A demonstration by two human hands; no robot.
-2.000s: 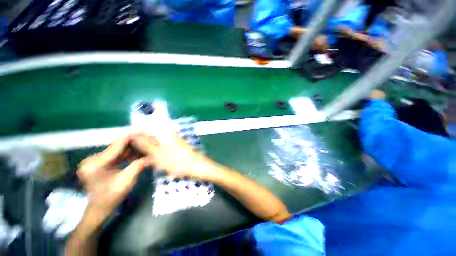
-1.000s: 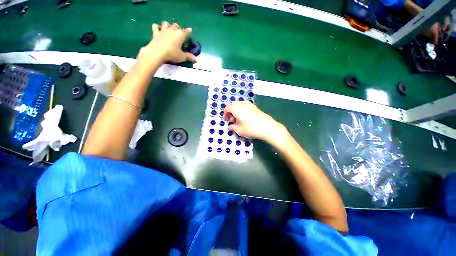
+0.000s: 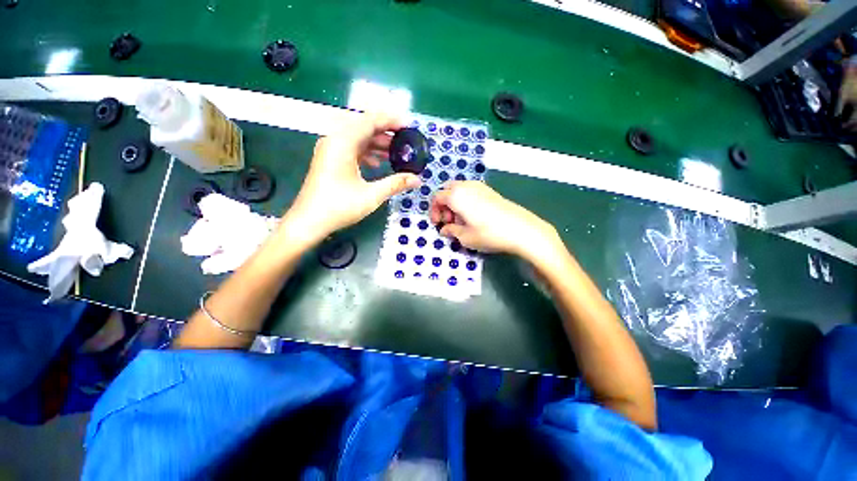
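My left hand holds a black round housing upright between thumb and fingers, over the upper left of the blister tray. The pale blister tray has rows of small dark round dots. My right hand is over the middle of the tray with its fingertips pinched together; a dark bit shows at the fingertips, but whether it is held or lies on the tray is unclear. Another round housing lies on the green bench, left of the tray and partly behind my left forearm.
A squeeze bottle stands left, with black rings and a crumpled white cloth near it. A limp white glove or cloth lies farther left. Clear plastic bags lie right. The belt carries round parts behind a white rail.
My left hand has come back from the belt to the tray and now holds a round housing. My right hand has stayed over the tray with little movement.
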